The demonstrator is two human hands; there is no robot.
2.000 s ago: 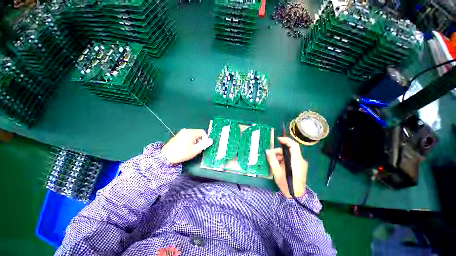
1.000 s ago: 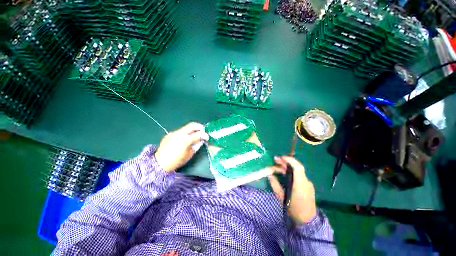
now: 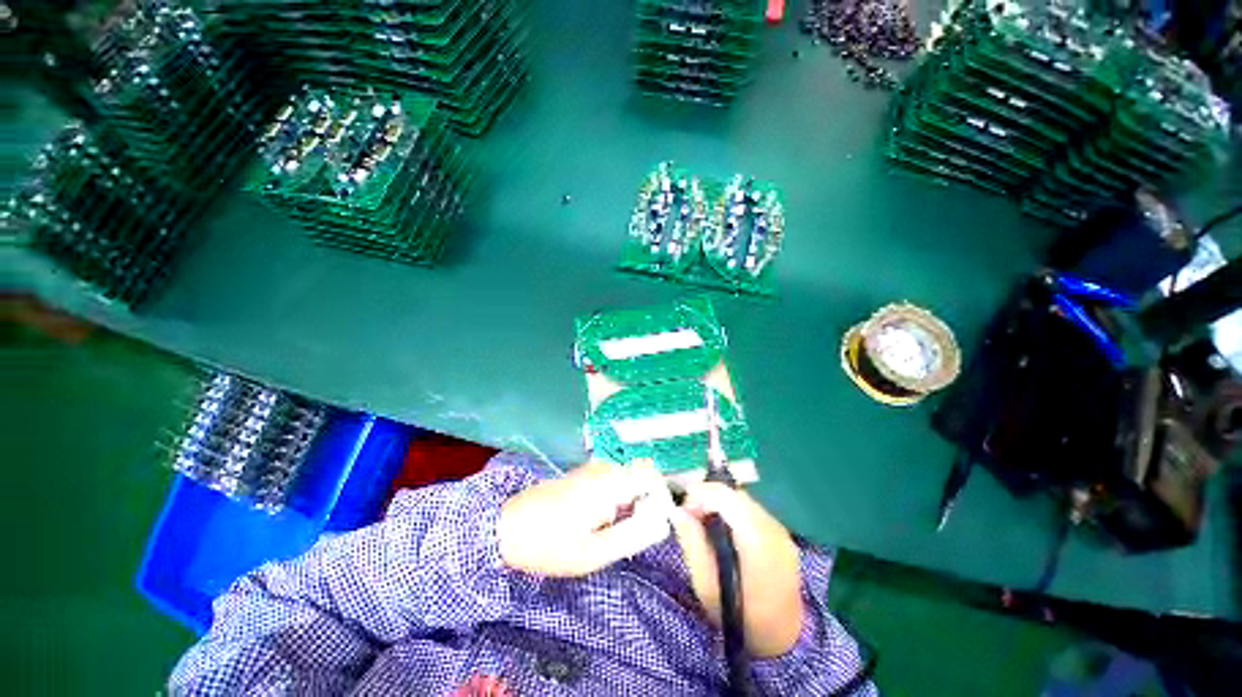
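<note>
The green circuit board (image 3: 651, 357) lies solder side up, turned so its two white strips run crosswise, on the pale fixture (image 3: 740, 470). My right hand (image 3: 746, 552) holds the black soldering iron (image 3: 725, 552); its thin tip reaches over the board's lower right part. My left hand (image 3: 586, 524) is beside it, just below the board, with fingers pinched near the right hand. White coverings show on its fingertips. A thin strand of solder wire (image 3: 531, 449) shows faintly behind the left hand. Whether the tip touches the board cannot be told.
A small board stack (image 3: 706, 229) sits ahead. Tall board stacks stand at left (image 3: 361, 170), far centre (image 3: 697, 48) and right (image 3: 1035, 109). The round yellow-brown spool or tin (image 3: 906, 357) is right, before the dark soldering station (image 3: 1049, 395). A blue bin (image 3: 218, 552) is lower left.
The board and fixture have turned a quarter turn. My left hand has moved from the board's left side to below it. My right hand has moved inward, and the iron now points over the board.
</note>
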